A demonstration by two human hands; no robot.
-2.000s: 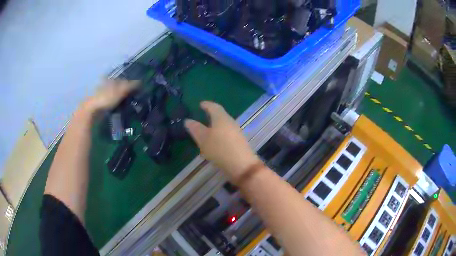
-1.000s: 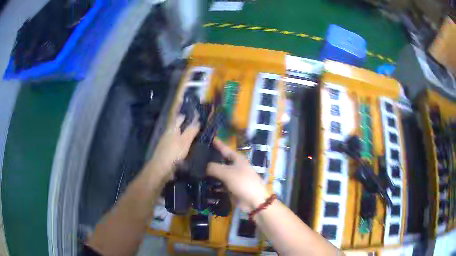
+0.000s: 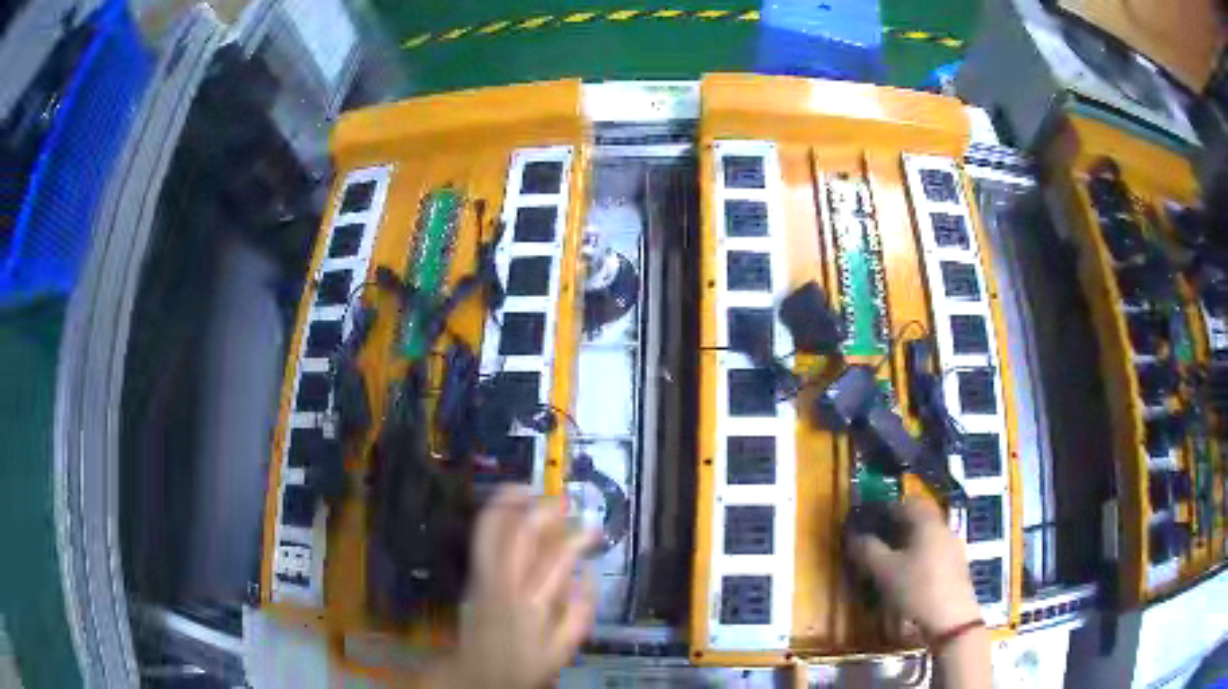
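Two orange test trays lie side by side, the left tray [image 3: 451, 115] and the middle tray [image 3: 835, 115], each with white socket strips and a green connector board. A pile of black power adapters [image 3: 418, 525] with cords lies on the left tray. Several loose adapters [image 3: 875, 424] lie across the middle tray. My left hand [image 3: 519, 586], blurred, is beside the left pile with its fingers apart and appears empty. My right hand [image 3: 923, 565] is at the middle tray's lower part, its fingers around a black adapter [image 3: 882, 522], partly hidden.
A third orange tray [image 3: 1091, 148] at the right holds several black adapters. A blue crate [image 3: 81, 162] is at the upper left beside silver rails [image 3: 115, 337]. Dark round parts [image 3: 609, 289] show in the gap between trays. A blue stool [image 3: 822, 38] is beyond.
The view has turned towards the trays. The adapters that were between both hands now lie on the left tray. My hands have separated, and the right has moved to the middle tray.
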